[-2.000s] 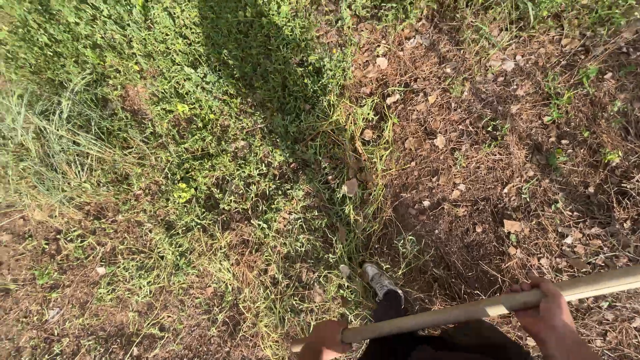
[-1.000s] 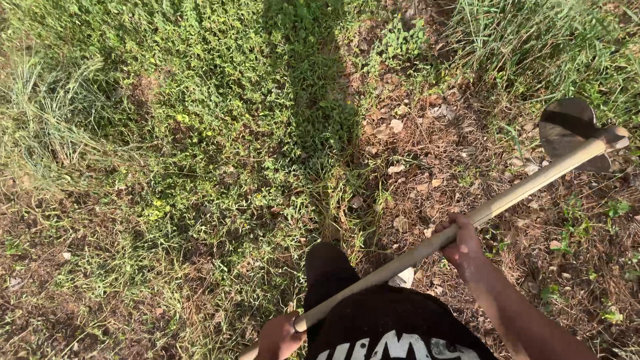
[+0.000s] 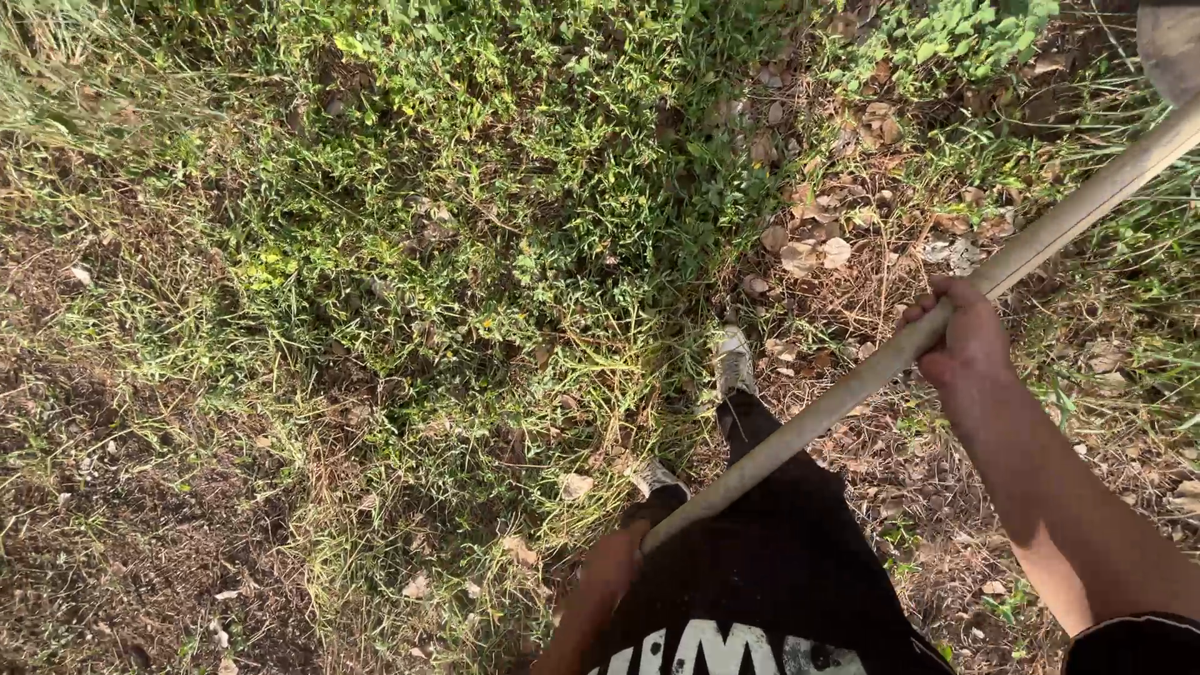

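Note:
A long wooden hoe handle (image 3: pixel 825 408) runs slantwise from my waist up to the right edge. My left hand (image 3: pixel 609 567) is closed around its lower end, close to my black clothing. Farther up the handle, my right hand (image 3: pixel 966 333) grips it with the fingers wrapped round. The hoe's metal blade (image 3: pixel 1167 47) shows only in part at the top right corner, raised beside the end of the handle; the rest is cut off by the frame.
Green weeds (image 3: pixel 525 216) cover the ground ahead. Dry leaves (image 3: pixel 811 253) and brown needles lie to the right, and bare-looking soil with dry stalks (image 3: pixel 150 544) is at the lower left. My shoes (image 3: pixel 734 361) stand at the edge of the weeds. Taller grass grows at the right edge.
The blade came into view at the right one second ago and is now higher, partly out of frame. Both hands have kept hold of the handle, which now slants more steeply than two seconds ago.

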